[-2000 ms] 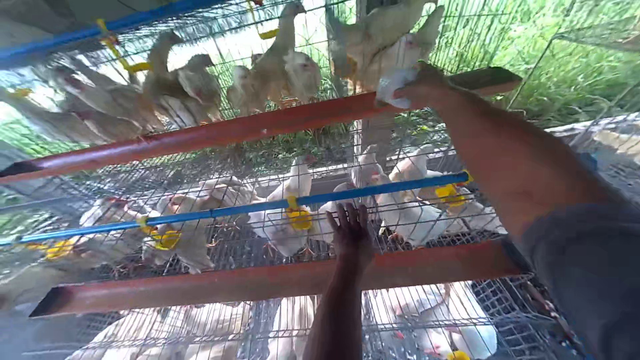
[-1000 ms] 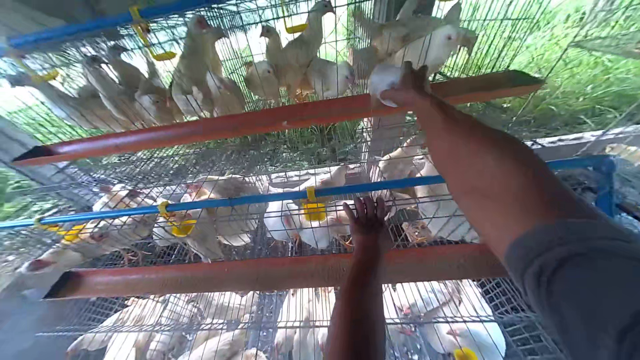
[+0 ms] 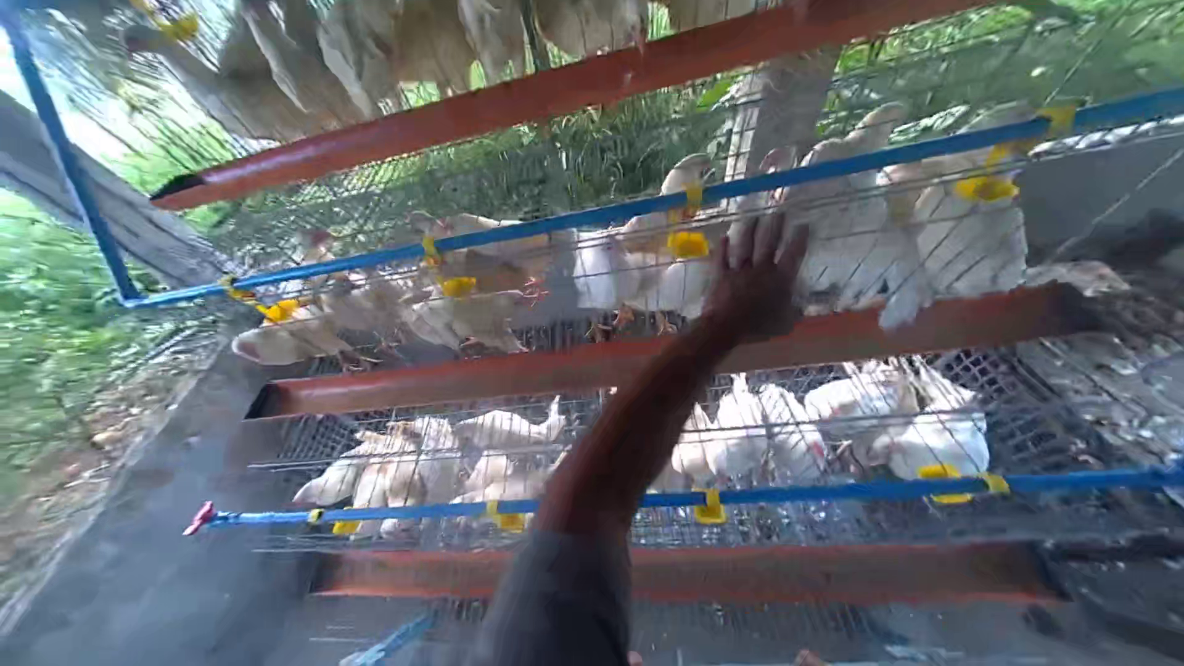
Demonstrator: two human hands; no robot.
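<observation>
My left hand (image 3: 758,282), its fingers apart and nothing held, is raised at the wire front of the middle cage tier, just above the middle red-brown feed trough (image 3: 518,367). White hens (image 3: 842,217) stand behind the wire on both sides of it. A blue water pipe (image 3: 555,222) with yellow drinker cups (image 3: 687,244) runs past the fingers. Whether the hand touches the wire or the trough cannot be told. My right hand is not plainly seen; small skin-coloured spots at the bottom edge are unclear.
More hens (image 3: 370,486) are in the lower tier, behind a second blue pipe (image 3: 786,495). An upper trough (image 3: 573,92) and a lower trough (image 3: 721,573) run across the cages. A concrete wall (image 3: 199,472) and a slanted post (image 3: 102,199) are at left.
The view has shifted, now showing the left end of the cages. My right hand, earlier at the upper trough with a whitish object, has left the view. My left hand stays raised.
</observation>
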